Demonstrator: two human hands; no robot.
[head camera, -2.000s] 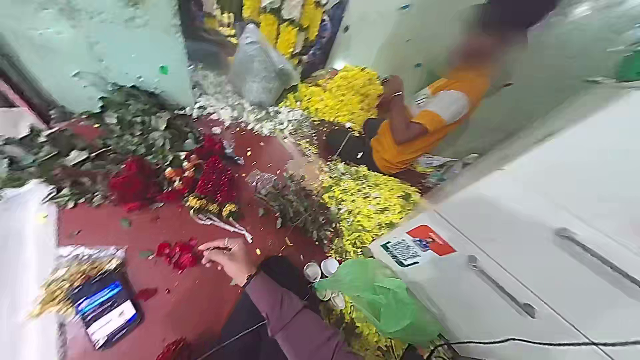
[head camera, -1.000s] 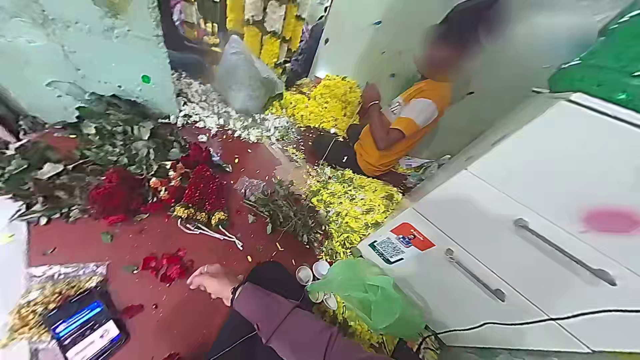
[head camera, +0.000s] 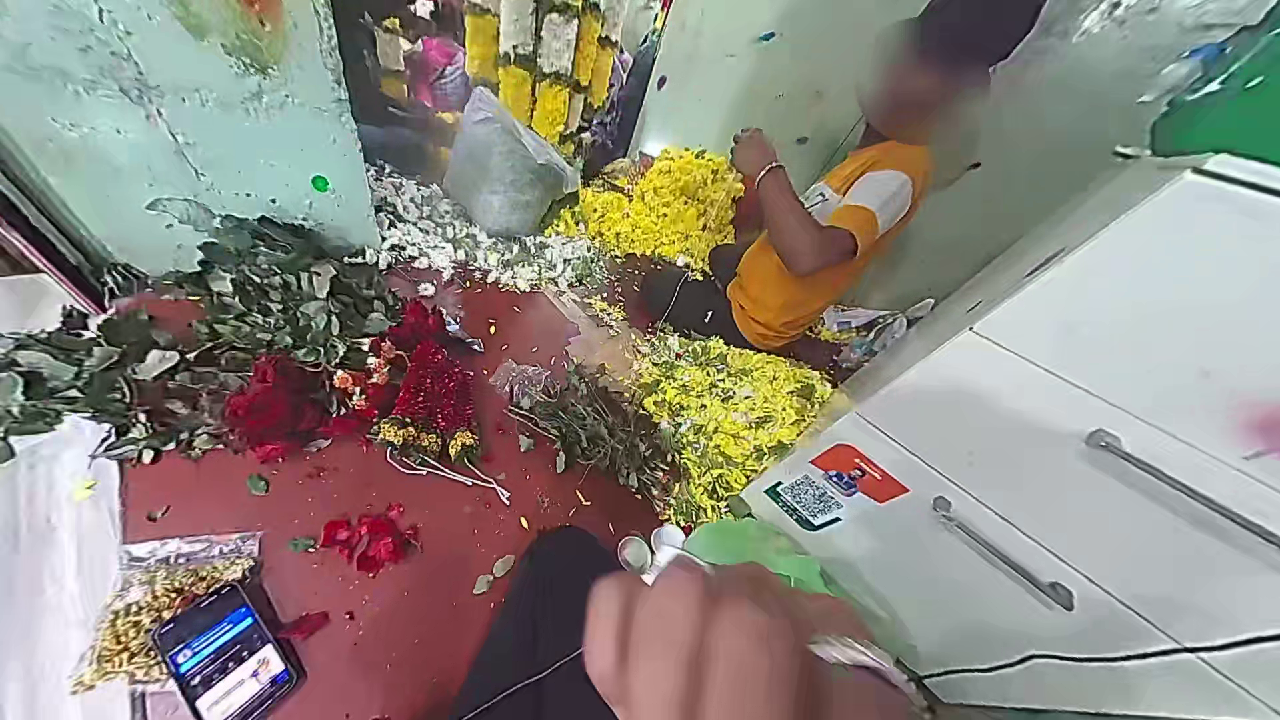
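My right hand (head camera: 700, 640), large and blurred at the bottom, has its fingers curled near the dark-clothed knee (head camera: 550, 600). A thin thread (head camera: 525, 685) runs over the leg toward it; the blur hides whether the fingers grip anything. Small white cups (head camera: 635, 553) and a green plastic bag (head camera: 760, 550) are just behind the hand. Red petals (head camera: 372, 540) lie on the red floor to the left. Beyond them are a bundle of red garlands (head camera: 435, 395) with yellow flower ends and white strings, and a heap of red roses (head camera: 272, 405). My left hand is out of view.
A person in an orange shirt (head camera: 790, 280) sits by yellow flower heaps (head camera: 660, 210). White cabinets (head camera: 1050, 450) stand at right. A phone (head camera: 228, 655), leafy stems (head camera: 270, 290), white flowers (head camera: 480, 245) and a filled plastic bag (head camera: 510, 165) rest on the floor.
My right hand has moved away from the loose red petals to the bottom centre, right of the knee. The seated person's hands are raised higher. The view has shifted.
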